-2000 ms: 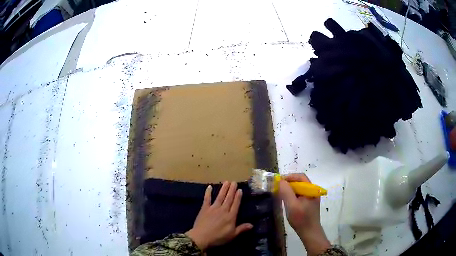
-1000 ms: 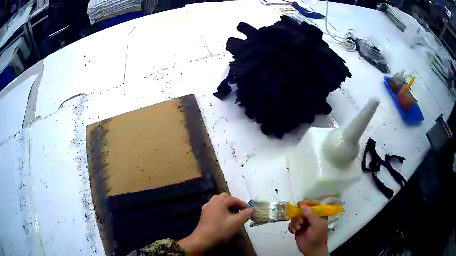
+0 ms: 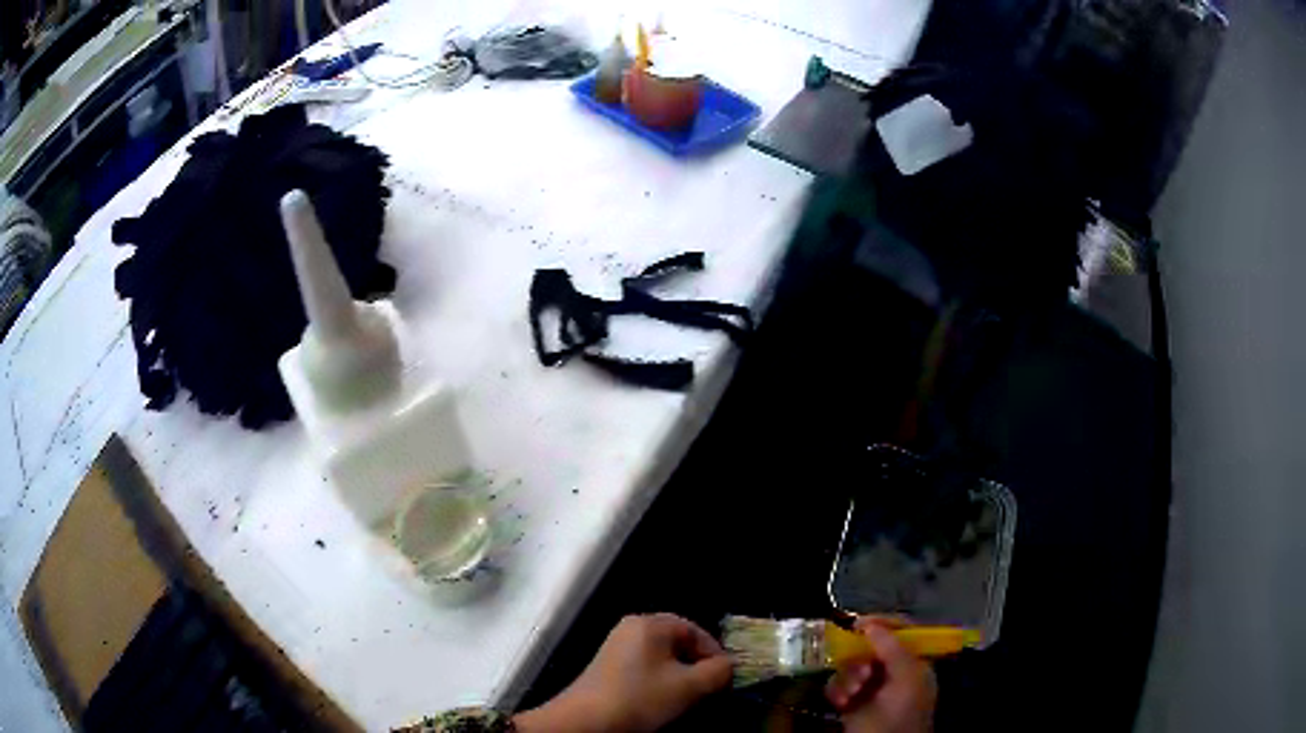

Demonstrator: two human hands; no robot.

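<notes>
My right hand (image 3: 884, 679) is shut on the yellow handle of the glue brush (image 3: 781, 647), held level beyond the table's near edge. My left hand (image 3: 652, 673) is curled, with its fingertips at the bristle ends; whether they pinch the bristles is hard to tell. The white glue pot (image 3: 394, 444) stands on the table, with a tall cone spout and a round cup at its foot. The gluing board (image 3: 98, 573) is cut off at the lower left, with dark strips (image 3: 165, 666) on it. The dark strip bundle (image 3: 236, 272) lies behind the pot.
Tangled dark narrow strips (image 3: 616, 318) lie near the table edge (image 3: 630, 537). A blue tray (image 3: 680, 126) holds a reddish-brown pot and small bottles. A crumpled clear bag (image 3: 530, 55) lies at the back. A squarish, pale-rimmed container (image 3: 924, 551) is below, beside the table.
The view has swung right, so the board has shifted to the lower left. The brush has left the strips on the board; my left hand has lifted off them to the bristles.
</notes>
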